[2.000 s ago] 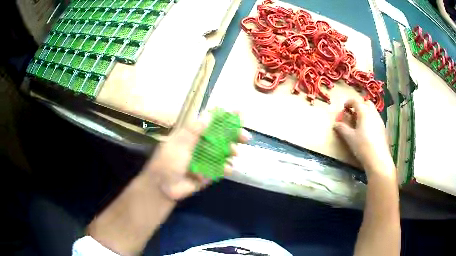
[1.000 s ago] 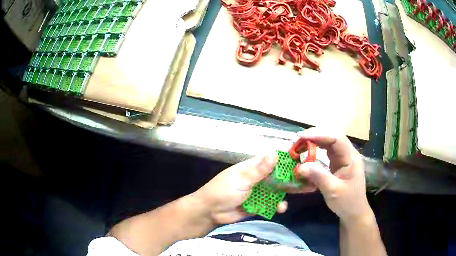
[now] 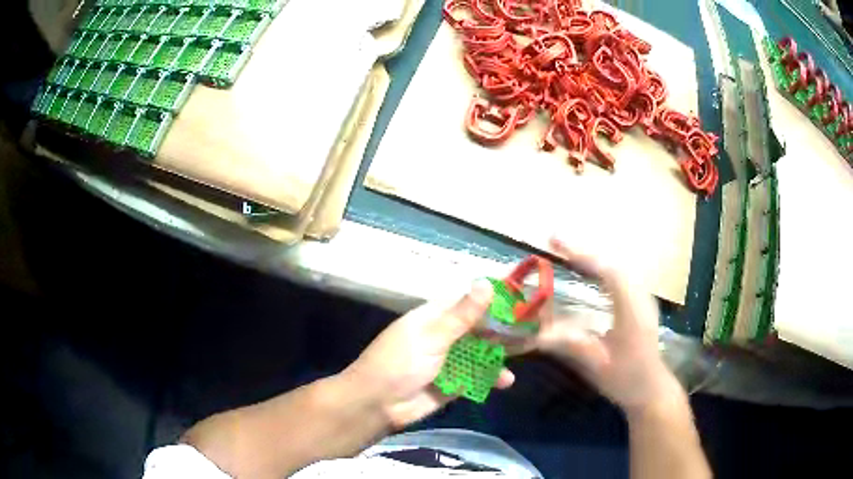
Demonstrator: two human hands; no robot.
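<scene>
My left hand (image 3: 412,360) holds a green mesh piece (image 3: 472,367) just in front of the bench edge, thumb on top. One red handle (image 3: 533,288) stands on the upper half of the green piece; the lower half bears no red. My right hand (image 3: 603,341) is blurred, just right of the red handle, with its fingers apart. Its fingertips are close to the piece; whether they touch it is not clear. A heap of red handles (image 3: 561,79) lies on the cardboard sheet (image 3: 430,159) beyond the hands.
Stacked cardboard trays at the left (image 3: 253,122) bear rows of bare green pieces (image 3: 140,70). Stacked trays at the right (image 3: 823,253) bear assembled pieces with red loops (image 3: 814,84) at the far side. The pale bench edge (image 3: 393,267) runs across in front.
My right hand has taken a red handle from the heap's edge to the green piece. The handle now stands on it, and my right fingers have spread away from it.
</scene>
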